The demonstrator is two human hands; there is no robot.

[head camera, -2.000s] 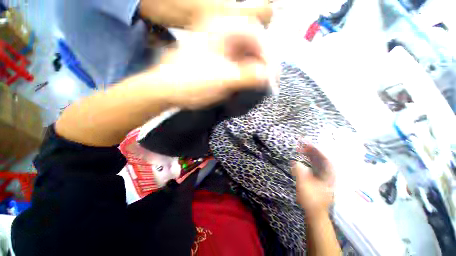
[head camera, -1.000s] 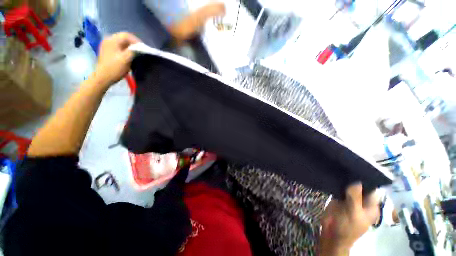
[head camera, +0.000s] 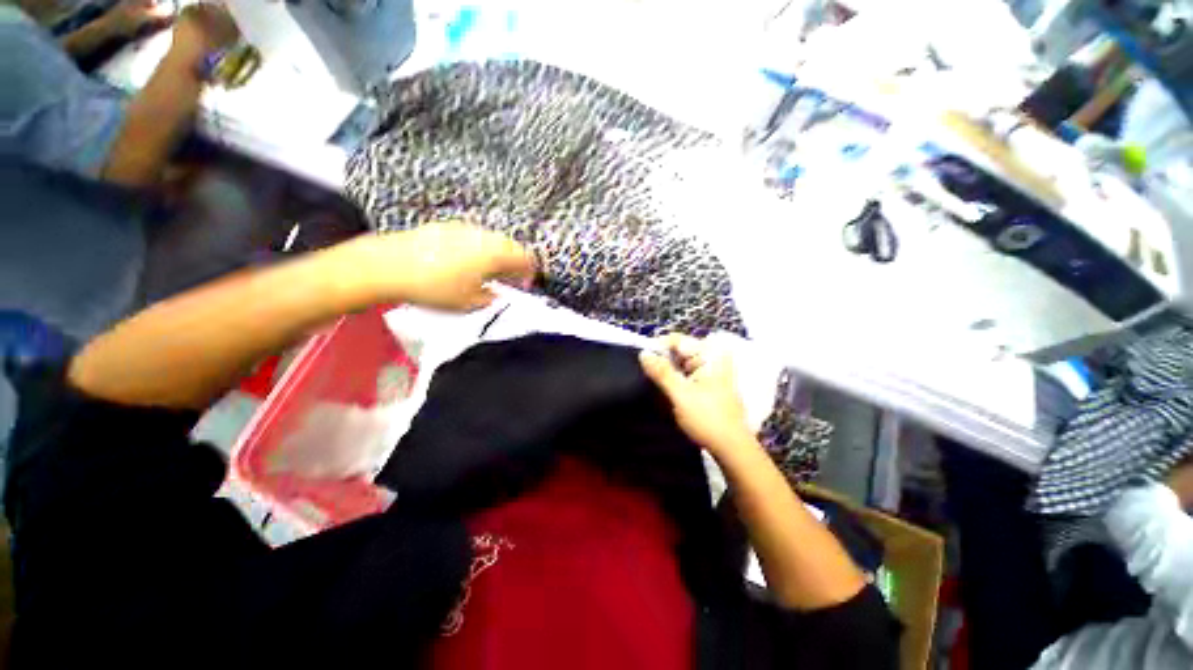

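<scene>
A black fabric piece (head camera: pixel 536 393) with a white edge (head camera: pixel 563 318) hangs over my lap, between my hands. My left hand (head camera: pixel 478 266) holds the white edge at its left part, fingers pinched. My right hand (head camera: pixel 693 380) pinches the same edge further right. Any small tool in either hand is hidden or too small to tell. The leopard-print cloth (head camera: pixel 523 157) lies over the table just beyond my hands, and a part of it hangs by my right forearm.
A red basket (head camera: pixel 281 419) with pale pieces stands at my left. Scissors (head camera: pixel 869 233) lie on the white table (head camera: pixel 811 308). A cardboard box (head camera: pixel 912 556) is by my right elbow. Another person's arm (head camera: pixel 155 118) is at upper left; a white sleeve (head camera: pixel 1138 576) is at lower right.
The black piece was stretched wide between both hands; now it is lowered to my lap and my hands are closer together. The view has swung right, showing more table and the cardboard box.
</scene>
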